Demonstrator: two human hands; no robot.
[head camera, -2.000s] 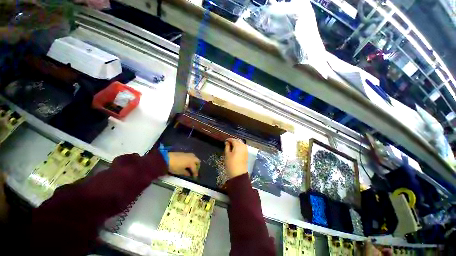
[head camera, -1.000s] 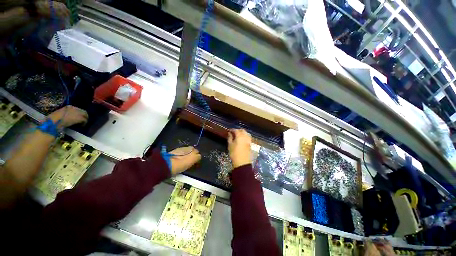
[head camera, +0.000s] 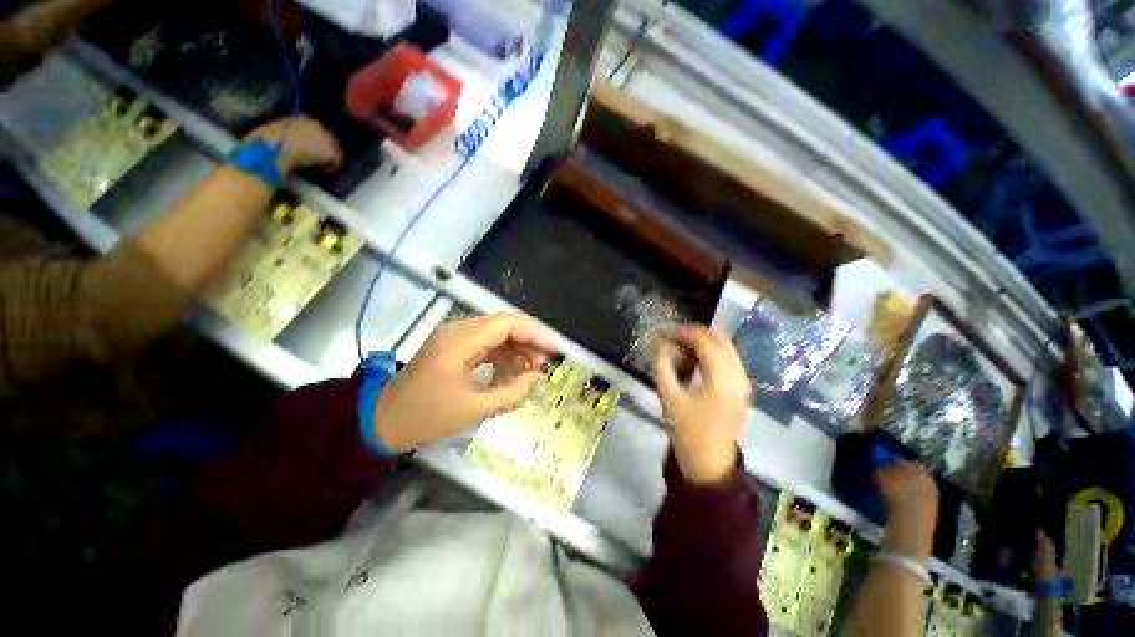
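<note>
The pale yellow circuit board (head camera: 544, 438) lies between the conveyor rails in front of me. My left hand (head camera: 451, 382), with a blue wrist strap (head camera: 372, 401), is over its left upper part, thumb and forefinger curled towards each other. My right hand (head camera: 705, 401) is right of the board, by the front edge of the black component tray (head camera: 560, 268), its thumb and forefinger bent together. Any small part in either hand's fingertips is too small and blurred to tell. Silvery components (head camera: 647, 326) lie heaped at the tray's right side.
A reddish-brown strip (head camera: 635, 214) lies along the tray's far edge, a long cardboard box (head camera: 722, 199) behind it. The red bin (head camera: 405, 97) is upper left. A neighbour's arm (head camera: 174, 249) reaches in at left, another (head camera: 899, 548) at right. More boards (head camera: 276, 268) line the conveyor.
My view has turned and shifted. Both my hands have moved from the tray back towards the board. A neighbour's arm now reaches in at the right.
</note>
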